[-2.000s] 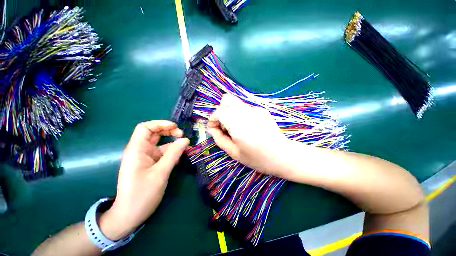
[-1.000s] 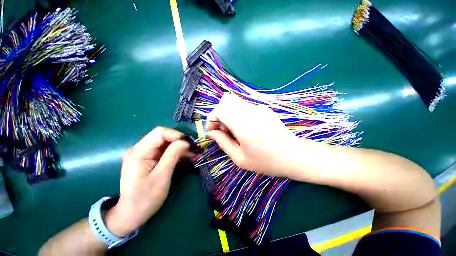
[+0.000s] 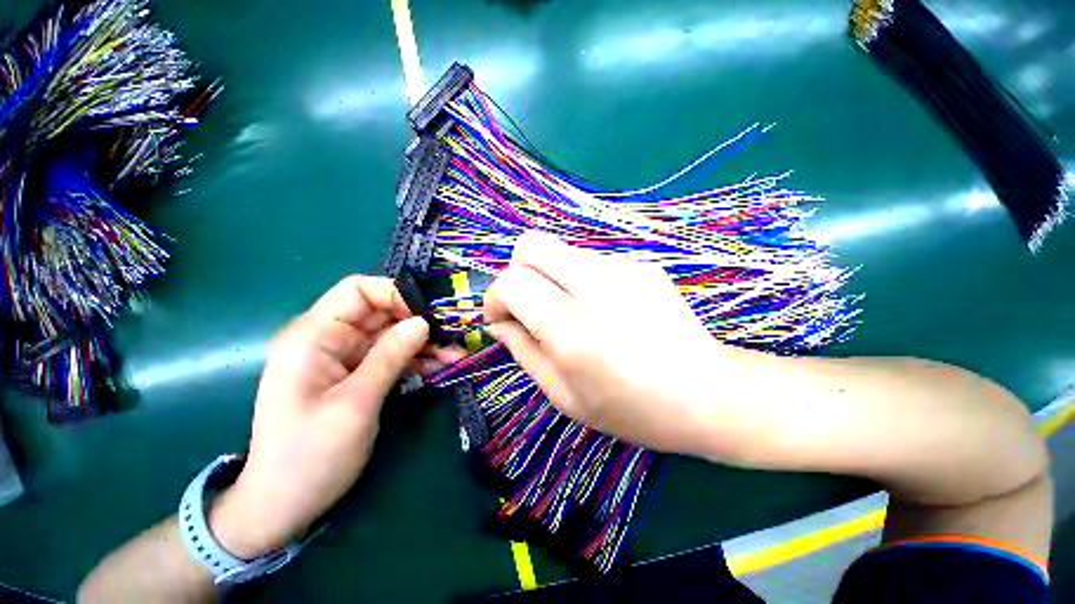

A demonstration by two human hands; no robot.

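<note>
My left hand (image 3: 342, 378) holds a small black connector housing (image 3: 415, 302) between thumb and fingers. Short coloured wires run from it to the right. My right hand (image 3: 589, 336) is beside it, its thumb and fingertips pinched together at the wires; the exact wire between them is too small to tell. The harness pigtails (image 3: 707, 254) fan out to the right, behind and beyond my right hand. More black housings (image 3: 421, 189) lie stacked at their left ends. A lower fan of coloured wires (image 3: 566, 472) lies below my right hand.
Dense multicoloured wire piles (image 3: 88, 224) lie at the left. A bundle of loose black wires (image 3: 973, 112) lies at the upper right. Yellow tape (image 3: 407, 47) crosses the green bench (image 3: 271, 212). The bench edge and a grey floor with a yellow line (image 3: 813, 545) show at the lower right.
The housing in my left hand has turned into clearer view, with its wires showing between my hands. Bench items have shifted slightly in view. My right hand stays pinched near the housing.
</note>
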